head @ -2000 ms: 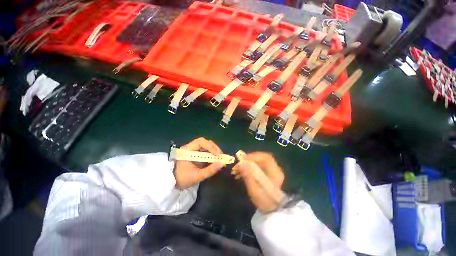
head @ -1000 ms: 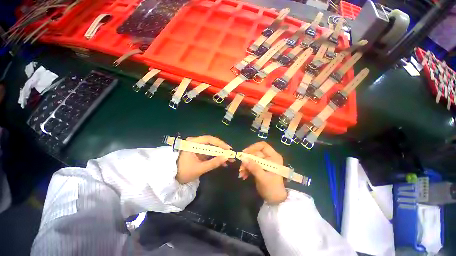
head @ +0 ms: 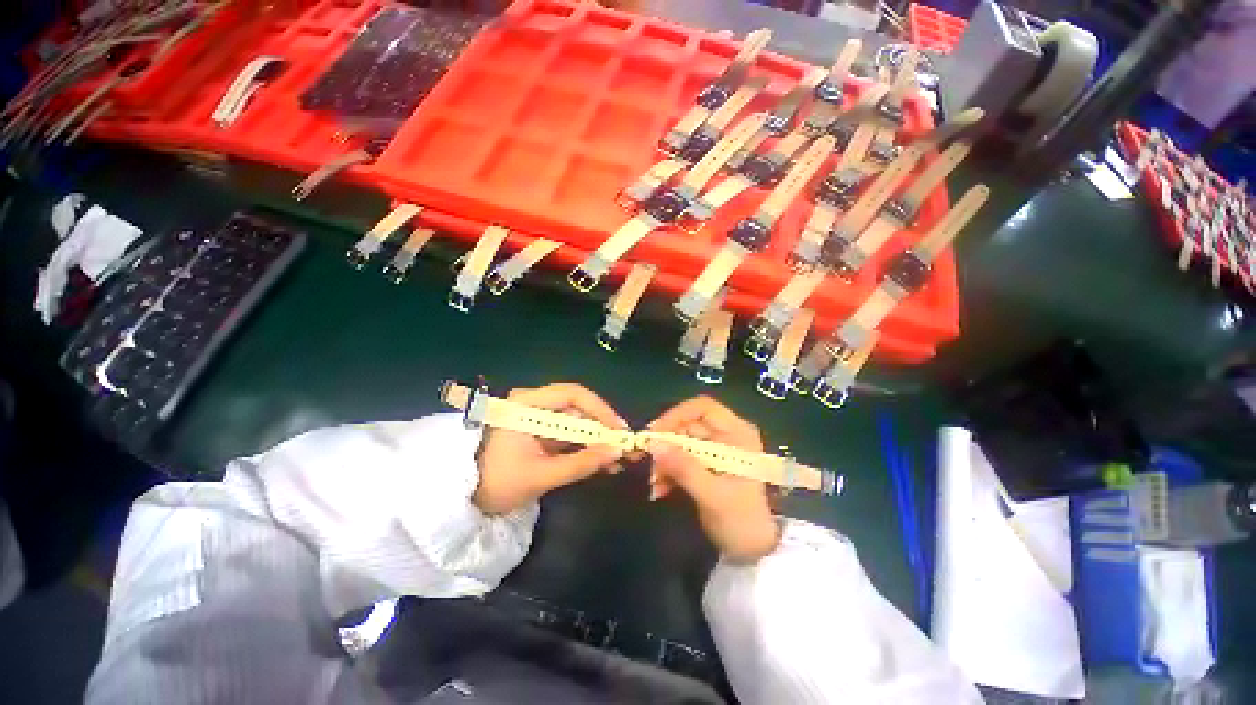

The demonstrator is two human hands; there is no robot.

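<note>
My left hand (head: 535, 452) and my right hand (head: 716, 479) are close together over the dark-green bench, in front of my body. My left hand grips a beige watch strap (head: 544, 422) that runs out to the left, with a grey loop and an end piece beyond the hand. My right hand grips another beige strap (head: 751, 466) that runs out to the right and ends in a small metal buckle. Both show rows of small marks. Their inner ends meet between my fingertips; the joint is too small to make out.
A red compartment tray (head: 551, 103) with several strapped watches lies beyond my hands, buckles hanging over its edge. A black watch-head tray (head: 179, 324) and crumpled white tissue (head: 86, 251) are at the left. White paper (head: 985, 579) and a blue bin (head: 1106, 579) are at the right.
Two seconds ago the inner ends were apart and the right strap lay along my right hand. It now extends outward to the right, and the ends meet at my fingertips.
</note>
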